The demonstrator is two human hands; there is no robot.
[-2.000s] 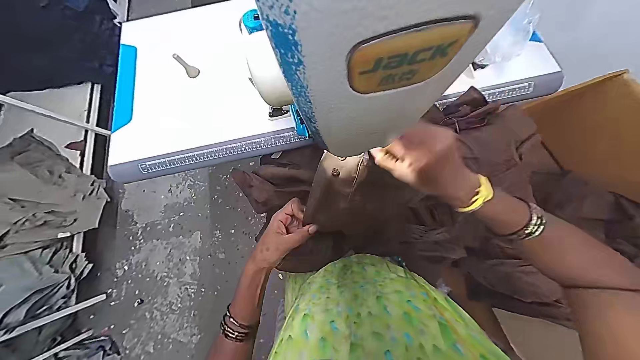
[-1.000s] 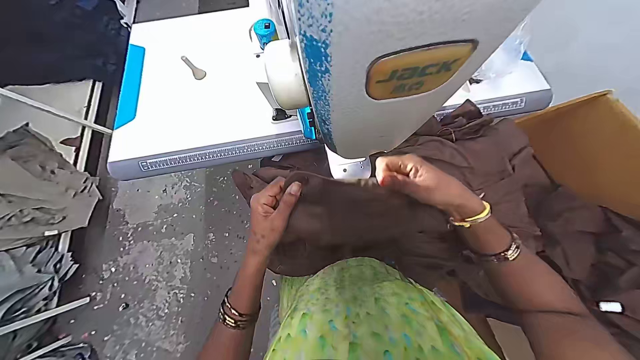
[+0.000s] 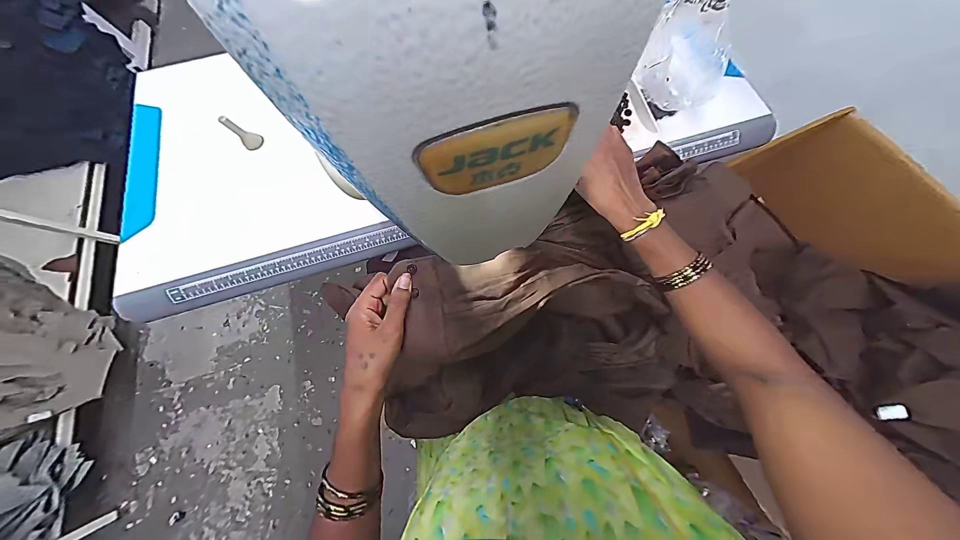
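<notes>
Brown fabric (image 3: 480, 330) with small dark buttons (image 3: 412, 268) lies over my lap and under the head of a Jack sewing machine (image 3: 450, 90). My left hand (image 3: 381, 322) pinches the cloth's edge between thumb and fingers, just beside the buttons. Beyond the machine head, on its right, my right hand (image 3: 611, 180) reaches up to the table near a pile of dark buttons (image 3: 621, 112). Its fingers are partly hidden behind the head, so whether they hold anything cannot be told. The needle area is hidden too.
A small spoon-like scoop (image 3: 241, 133) lies on the white machine table (image 3: 202, 195), whose front edge bears a ruler. A clear plastic bag (image 3: 682, 60) sits at the back right. At right stands a cardboard box (image 3: 847, 187). Grey garments (image 3: 45, 345) hang at the left.
My right hand has let go of the cloth by the machine head and moved up and right toward the buttons. The buttons at my left hand have come into view since one second ago.
</notes>
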